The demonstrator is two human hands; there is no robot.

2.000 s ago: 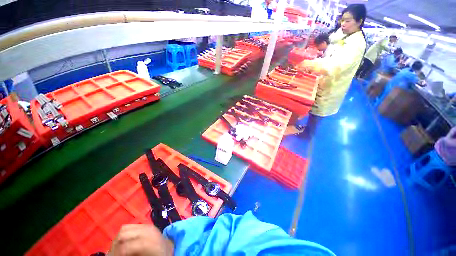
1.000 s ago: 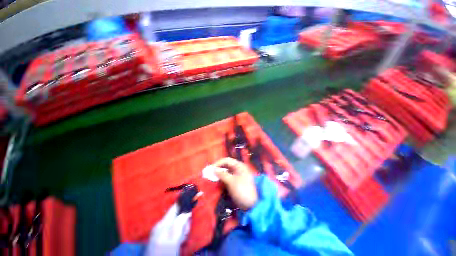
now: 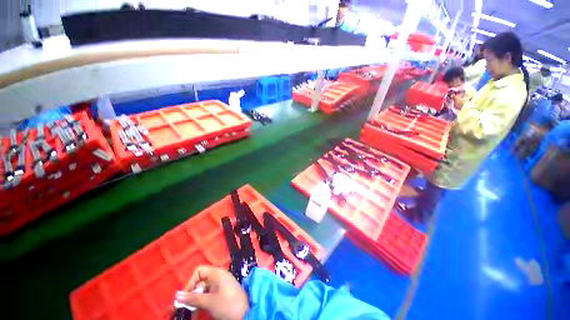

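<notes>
My right hand (image 3: pixel 219 292), bare with a blue sleeve, is low in the picture. Its fingers pinch a small white wipe (image 3: pixel 182 301) against a dark wristwatch (image 3: pixel 181 314), which is cut off by the bottom edge. My left hand is out of the picture. A red-orange compartment tray (image 3: pixel 128 281) lies beneath. Several black-strap wristwatches (image 3: pixel 245 229) lie in the tray's right part, some overlapping; its left cells show no watches.
A white bottle (image 3: pixel 318 201) stands by the right tray (image 3: pixel 300 181), which holds black watches and a white cloth (image 3: pixel 345 185). Stacked trays (image 3: pixel 187 125) with metal-band watches lie across the green bench (image 3: pixel 187 178). A person in yellow (image 3: pixel 494 119) stands at the right, under the white shelf (image 3: pixel 187 62).
The view has swung right and up from the tray. My gloved left hand, visible a second ago with a black watch, has gone out of the picture. My right hand now shows lower and further left.
</notes>
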